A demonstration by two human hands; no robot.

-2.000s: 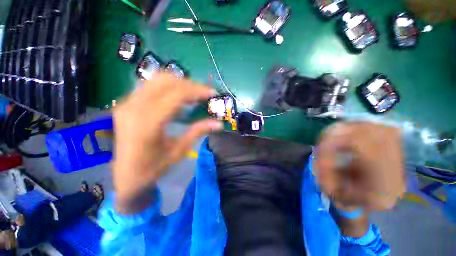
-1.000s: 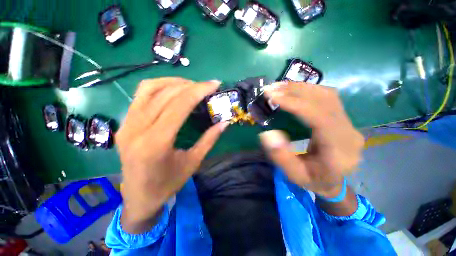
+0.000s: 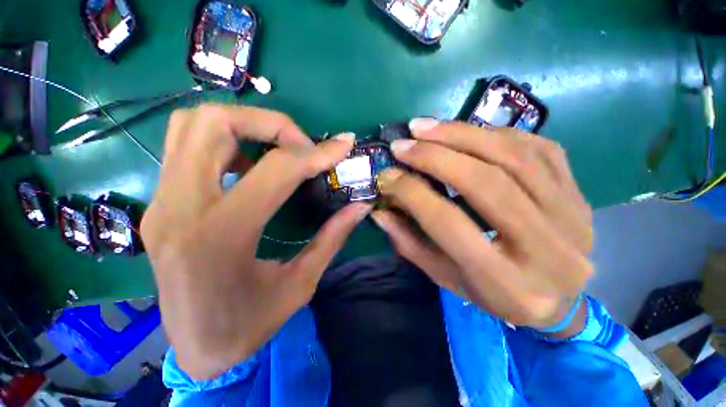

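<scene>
An open smartwatch case [image 3: 356, 173] with a silver-white rectangle inside is between my two hands. My left hand [image 3: 231, 230] grips its left side between thumb and index finger. My right hand [image 3: 493, 215] is over its right side, fingertips touching near the orange-yellow flex cable [image 3: 388, 184], which they mostly hide. The display screen seen earlier beside the case is hidden under my right fingers. A dark holding fixture lies partly hidden behind my right fingertips.
Open watch cases [image 3: 223, 46] lie on the green mat [image 3: 334, 71] at the back, three smaller-looking ones at the left. Tweezers [image 3: 119, 110] lie spread at the left, crossed by a thin solder wire. A blue stool [image 3: 99, 338] stands below the bench's left edge. Cables lie at the right.
My right hand has moved left onto the case, its thumb and fingers closing together. My left hand still grips the case. The view has moved closer, and the screen is now covered.
</scene>
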